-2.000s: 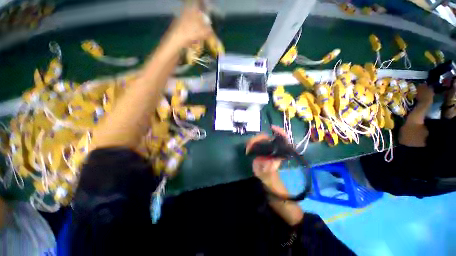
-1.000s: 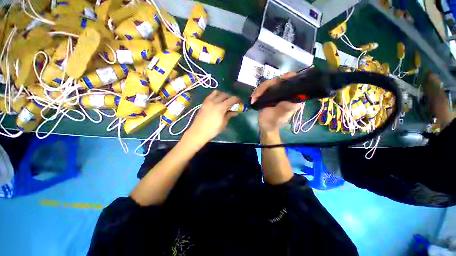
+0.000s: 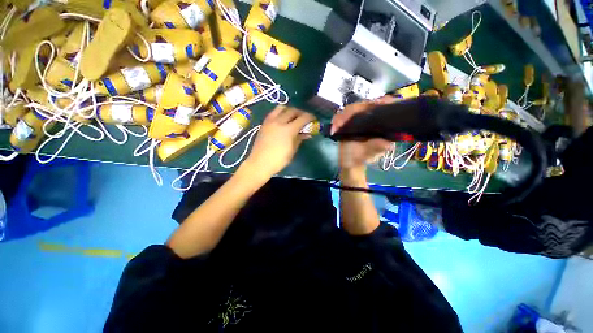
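My left hand point(image 3: 278, 142) holds a yellow corded unit point(image 3: 312, 127) at the bench edge; its fingers hide most of it, and one end shows at the fingertips. My right hand point(image 3: 365, 140) is shut on a black electric screwdriver point(image 3: 396, 121) with a small red switch. The screwdriver lies level, its front end pointing left at the unit, close to it. Whether the tip touches the unit cannot be told. A thick black cable point(image 3: 538, 156) curves from its back. The screw feeder point(image 3: 390, 45) stands just beyond my right hand.
A large pile of yellow units point(image 3: 136, 78) with white cords covers the bench at left. Another pile point(image 3: 478, 143) lies at right. A person's dark sleeve point(image 3: 520, 218) is at far right. Blue stools point(image 3: 49, 195) stand below the bench edge.
My left hand has come back from the far side of the bench and now holds a unit before the screwdriver. Over the last second both hands have stayed nearly in place.
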